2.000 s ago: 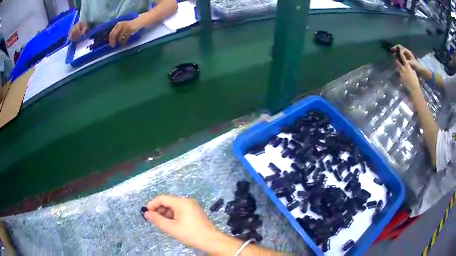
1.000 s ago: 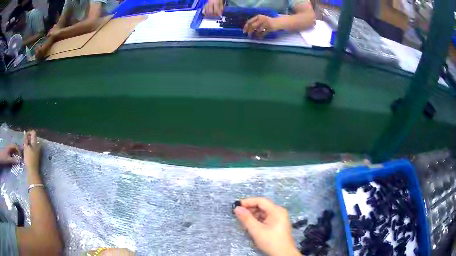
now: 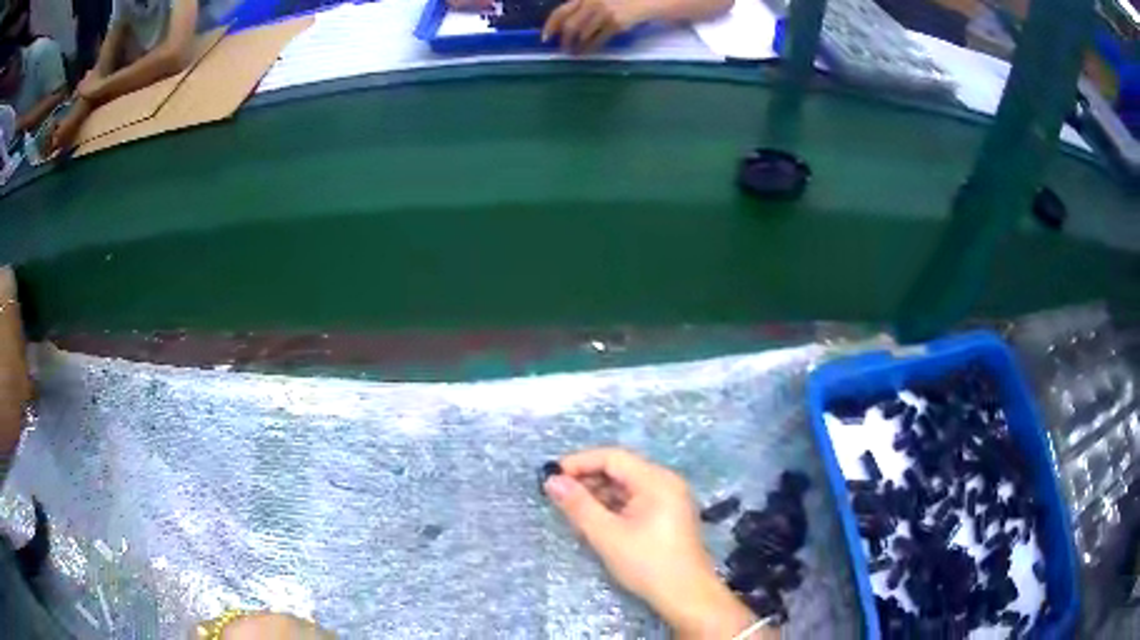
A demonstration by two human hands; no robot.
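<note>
My right hand is above the bubble wrap and pinches a small black part between thumb and fingertip. My left hand is mostly cut off by the bottom edge, beside a gold-coloured bracelet; its fingers are hidden. A loose pile of small black parts lies on the wrap just right of my right hand. The blue tray right of the pile holds many more small black parts over a white liner.
The green conveyor runs across beyond the bench, with a round black housing and another dark piece. A green post stands behind the tray. A person's arm is at the left edge. Other people work across the belt near cardboard.
The view has swung left since the first frame, then shifted slightly. My right hand still pinches the small part. The left neighbour's arm now shows only at the edge.
</note>
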